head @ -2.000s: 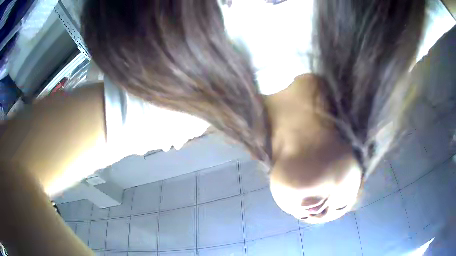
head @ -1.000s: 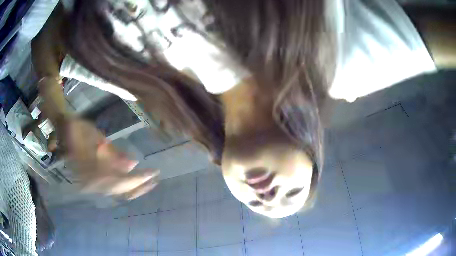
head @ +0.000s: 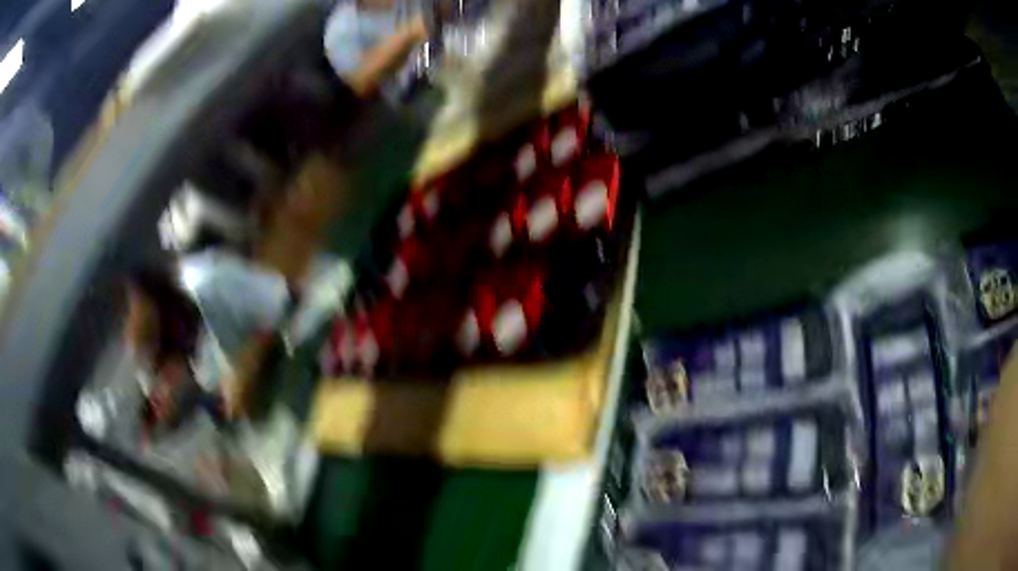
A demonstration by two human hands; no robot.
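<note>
A clear blister tray lies at the lower right, cut off by the picture's edges. Its pockets hold several dark purple housings with pale rectangles and a gold patterned block at one end. A blurred strip of bare skin, hand or forearm, covers the tray's right side at the edge; it appears to be my right arm, with no fingers visible. My left hand is out of the picture.
A black tray with shiny red parts and pale spots sits on a yellowish board in the middle. Green bench surface shows behind the blister tray. Blurred people are at left, beyond a curved grey band.
The view has swung from an upside-down person with long hair and a tiled surface to the bench with trays. The hand seen at left one second ago is gone from there.
</note>
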